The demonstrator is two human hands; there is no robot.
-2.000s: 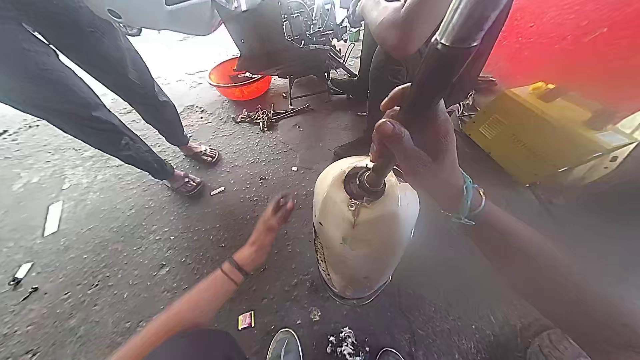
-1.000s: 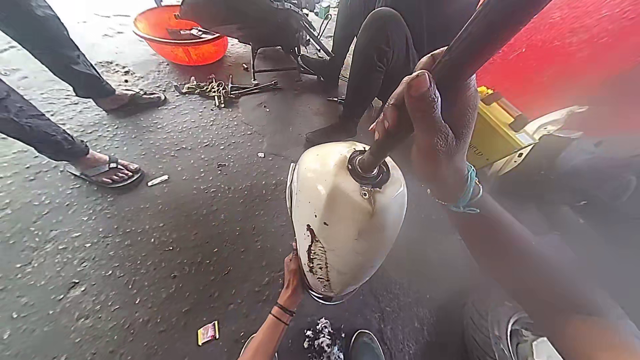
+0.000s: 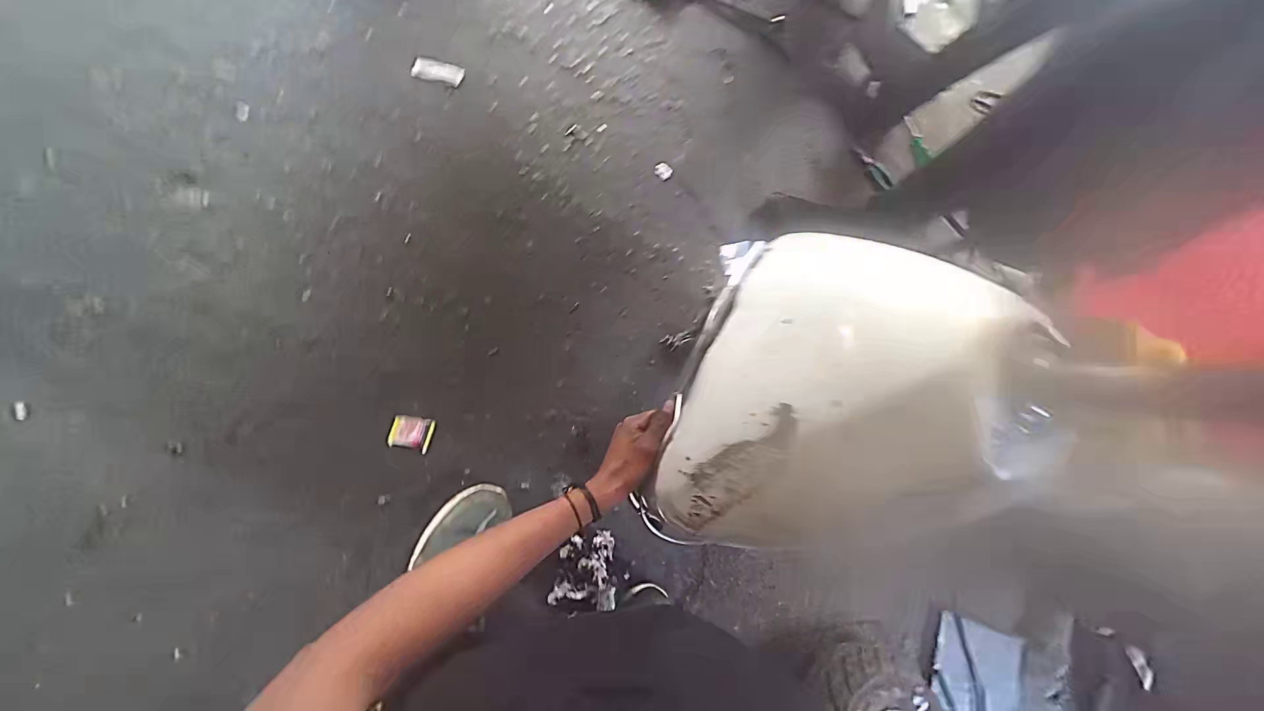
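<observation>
A cream-painted, rounded metal shell (image 3: 839, 375) with rust-brown scrapes and a bright trim edge fills the middle right of the head view. My left hand (image 3: 637, 449) grips its left rim, fingers closed on the edge, with dark bands on the wrist. On the shell's right side the collar is smeared by motion, and a blurred dark tube (image 3: 1155, 385) runs from it to the right edge. My right hand cannot be made out in the blur there, so its hold is unclear.
Dark, rough ground (image 3: 296, 296) bears scattered litter and a small red and yellow packet (image 3: 411, 434). My shoe (image 3: 462, 523) is at the lower left of the shell, beside whitish debris (image 3: 585, 573). A red surface (image 3: 1185, 286) shows blurred at right.
My left hand has gone from apart from the shell to its rim. The shell has tilted, its collar end now towards the right. The view has swung strongly downward.
</observation>
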